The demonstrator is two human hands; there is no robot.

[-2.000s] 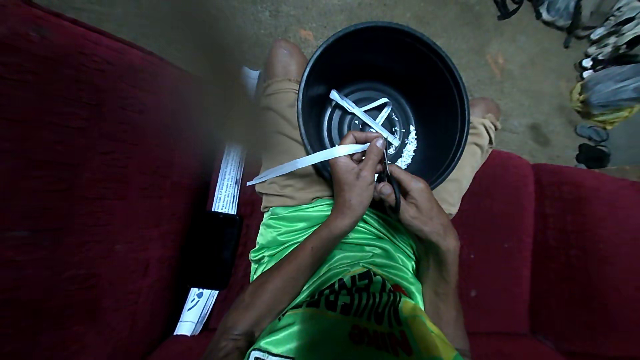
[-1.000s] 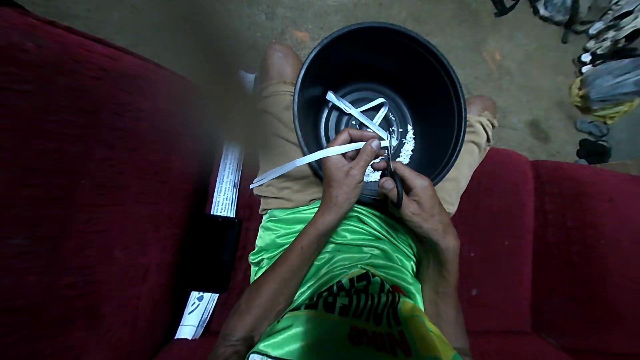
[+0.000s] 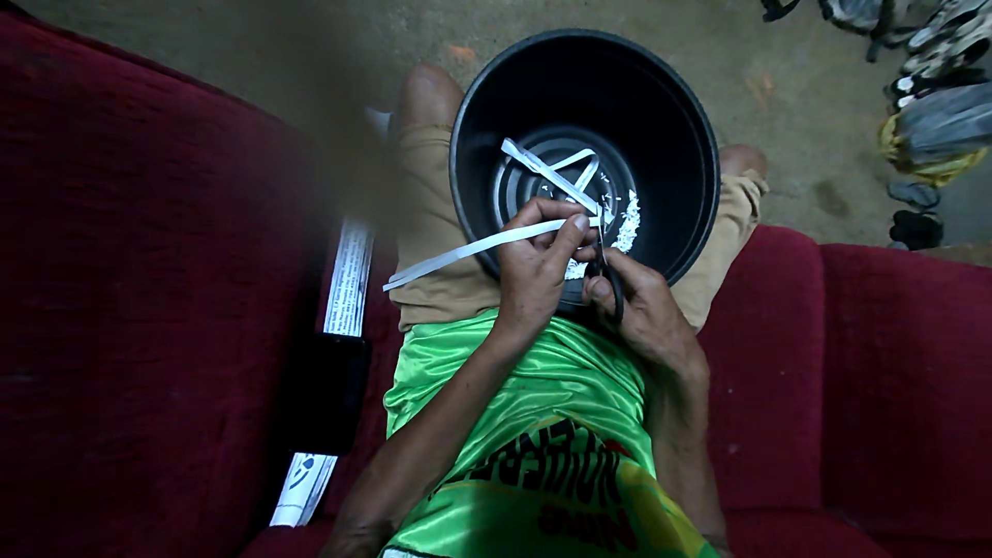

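My left hand (image 3: 539, 260) pinches a bundle of narrow white paper strips (image 3: 473, 249), whose long end reaches left over my thigh. Black-handled scissors (image 3: 616, 287) are in my right hand (image 3: 647, 314), their blades at the short right end of the strips. Both hands are over the near side of a black plastic bucket (image 3: 585, 39) between my knees. On the bucket's bottom lie small white paper clippings (image 3: 629, 221) and longer folded paper strips (image 3: 542, 167).
I sit on a red upholstered sofa (image 3: 775, 372). Beside me, a black flat object (image 3: 329, 394) lies across printed paper strips (image 3: 349, 279). Shoes (image 3: 949, 39) and a yellow-and-gray plastic bag (image 3: 942, 128) are on the floor at the upper right.
Both hands have shifted slightly upward over the bucket since the earliest frame, and the scissor blades are now at the strips' end. The bucket's contents look much the same.
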